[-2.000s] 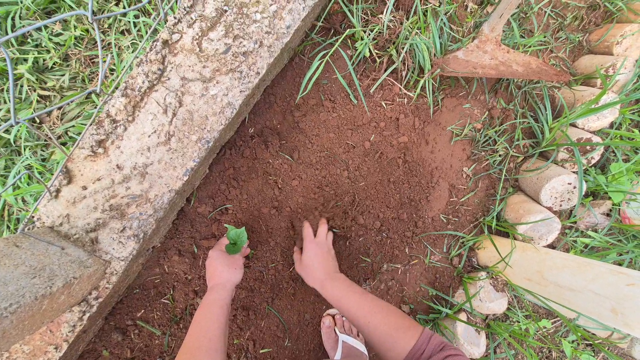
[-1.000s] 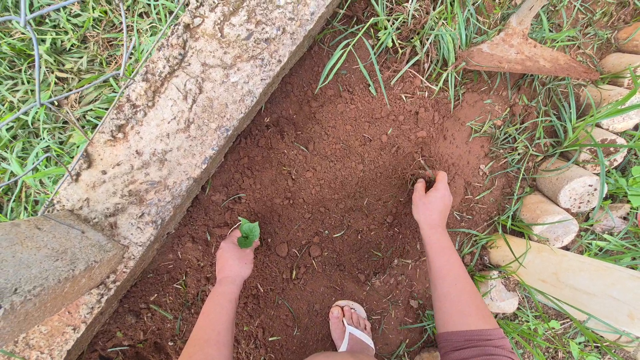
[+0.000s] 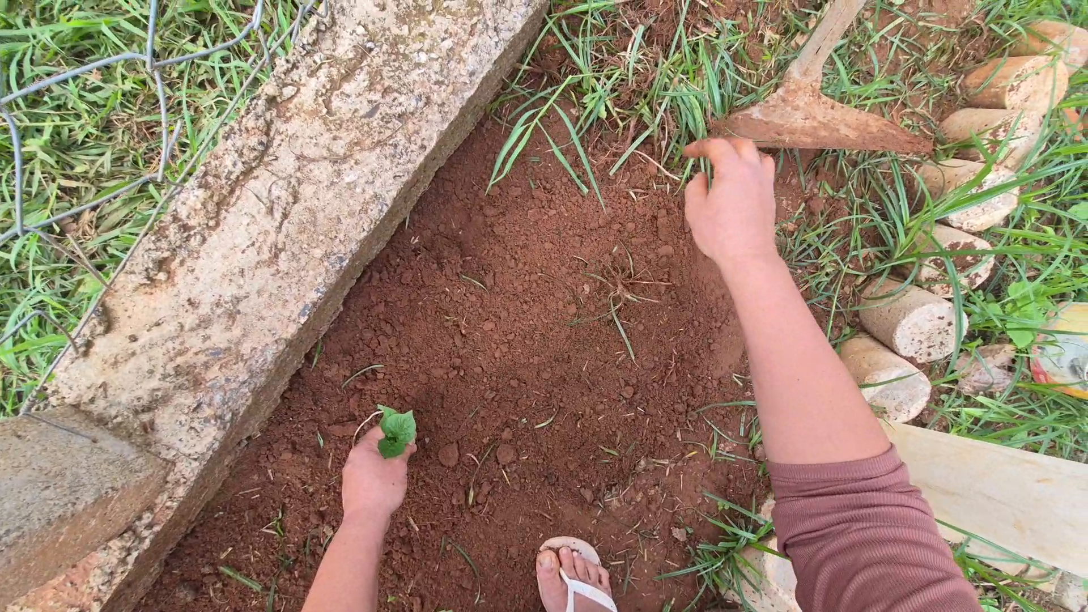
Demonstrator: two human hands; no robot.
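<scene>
My left hand (image 3: 375, 478) holds a small green seedling (image 3: 397, 432) by its lower part, low over the reddish-brown soil (image 3: 510, 340) at the lower left. At the upper right my right hand (image 3: 733, 197) is stretched out, fingers spread beside the grass edge, with nothing visible in them. Its fingertips are close to the rusty metal hoe blade (image 3: 820, 121); whether they touch it I cannot tell. A pulled tuft of grass with roots (image 3: 620, 293) lies on the soil between my hands.
A concrete curb (image 3: 280, 221) runs diagonally on the left, with a wire fence (image 3: 157, 64) beyond it. Short stone-like cylinders (image 3: 914, 321) and a pale slab (image 3: 994, 493) line the right side. A foot in a white flip-flop (image 3: 578, 578) stands at the bottom.
My right hand has moved from the soil up toward the hoe blade. The rooted tuft now lies on the soil, where none showed earlier. My left hand still holds the seedling.
</scene>
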